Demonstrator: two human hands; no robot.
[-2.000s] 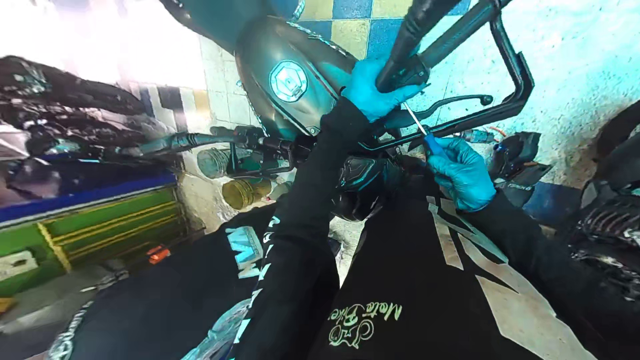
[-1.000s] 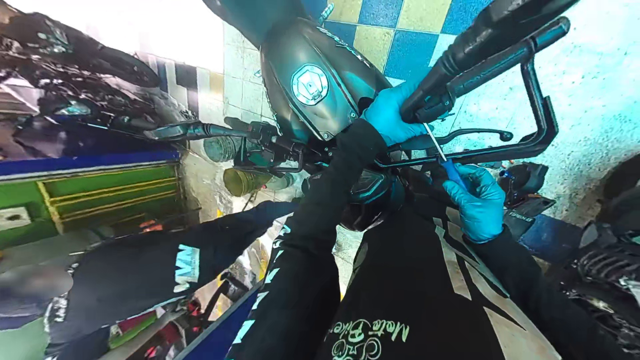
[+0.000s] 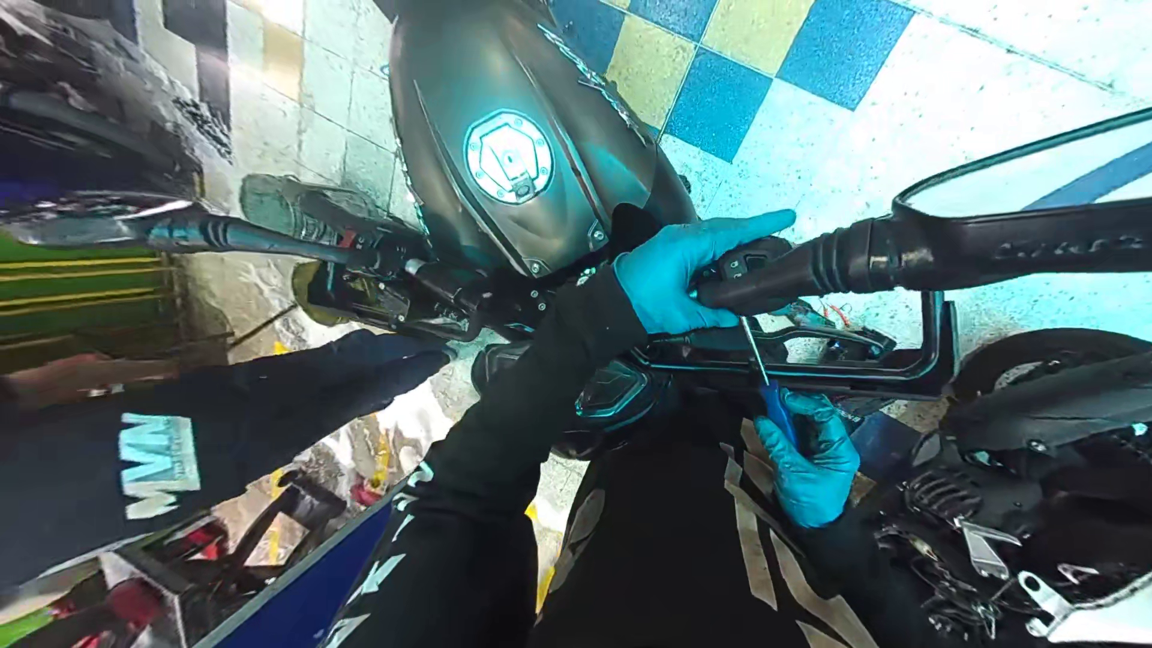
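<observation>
My left hand [image 3: 679,274], in a teal glove, holds the handlebar switch housing [image 3: 745,263] beside the black rubber grip [image 3: 832,259], its index finger stretched out along the top. Below it, my right hand [image 3: 810,463], gloved alike, holds a screwdriver by its blue handle [image 3: 778,416]. The metal shaft [image 3: 754,349] points up to the underside of the housing; the tip is hidden there. The motorcycle's dark fuel tank [image 3: 549,135] with its round filler cap [image 3: 508,157] lies above my left forearm. The instrument cluster [image 3: 616,391] is partly behind that forearm.
A co-worker's dark sleeve [image 3: 297,396] reaches in from the left towards the other handlebar side [image 3: 270,243]. Another motorcycle [image 3: 1053,432] stands at the right. A mirror [image 3: 1035,171] juts out at upper right. A blue-edged bench [image 3: 310,576] with parts is at lower left.
The view has shifted closer to the motorcycle. Both hands stay at the same handlebar end, with the screwdriver still in my right hand. The co-worker's arm remains at the left.
</observation>
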